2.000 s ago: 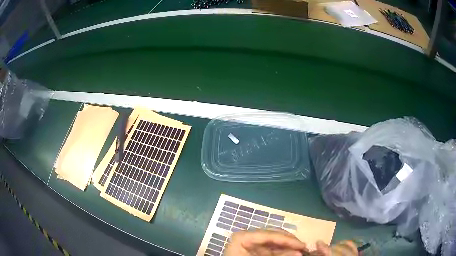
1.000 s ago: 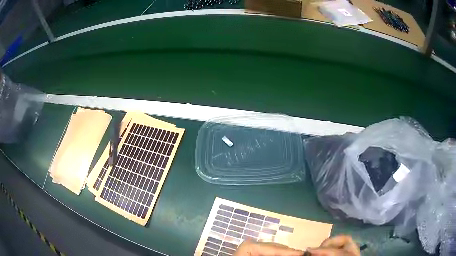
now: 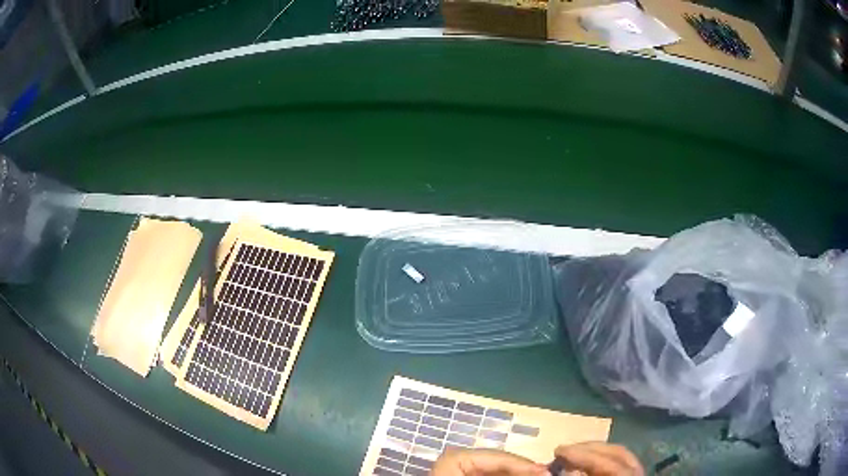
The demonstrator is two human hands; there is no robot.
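Note:
The partly emptied tan sheet with rows of dark pads lies at the bottom middle. My left hand and my right hand meet over its lower part, both cut off by the bottom edge. A small dark part shows between the fingertips of the two hands, mostly hidden. A small dark part lies on the bench right of my right hand. The clear plastic tray lies behind the sheet and holds a small white piece.
Full pad sheets lie at left with a long dark tool across them, beside plain tan sheets. A crumpled clear bag with dark contents stands at right. A white rail runs behind.
My right hand has moved left from the dark part on the bench and now meets my left hand. The view has shifted slightly, so the bench items appear lower and farther left.

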